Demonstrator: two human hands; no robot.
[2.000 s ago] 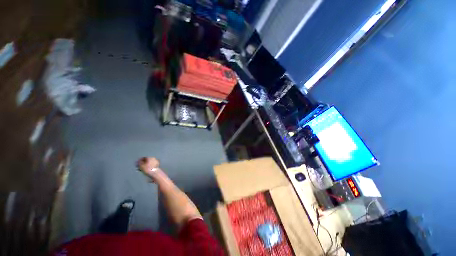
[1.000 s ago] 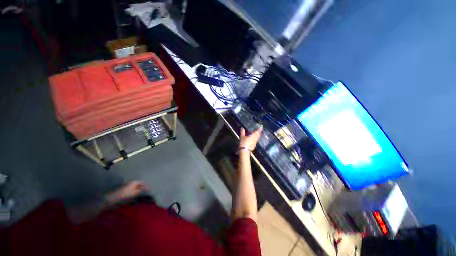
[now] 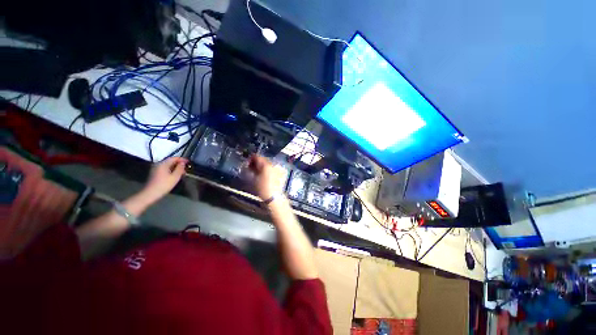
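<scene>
A long black-framed test fixture [image 3: 317, 195] lies along the bench edge, with several clear or silvery sections in it. My left hand [image 3: 167, 175] is at the fixture's left end, fingers close together at its frame. My right hand [image 3: 263, 175] is over the fixture's middle, fingers bent towards it and partly covering it. Both hands are small and blurred, and I cannot tell whether either holds anything.
The monitor [image 3: 387, 108] stands behind the fixture, with a power supply [image 3: 425, 186] to its right. Blue cables [image 3: 145, 91] and a black power strip [image 3: 114, 106] lie left. An open cardboard carton [image 3: 387, 288] is below the bench. Red trays [image 3: 40, 196] are at far left.
The view has moved in to the bench. My left hand has come up from over the floor to the fixture's left end. My right hand has come over the fixture's middle.
</scene>
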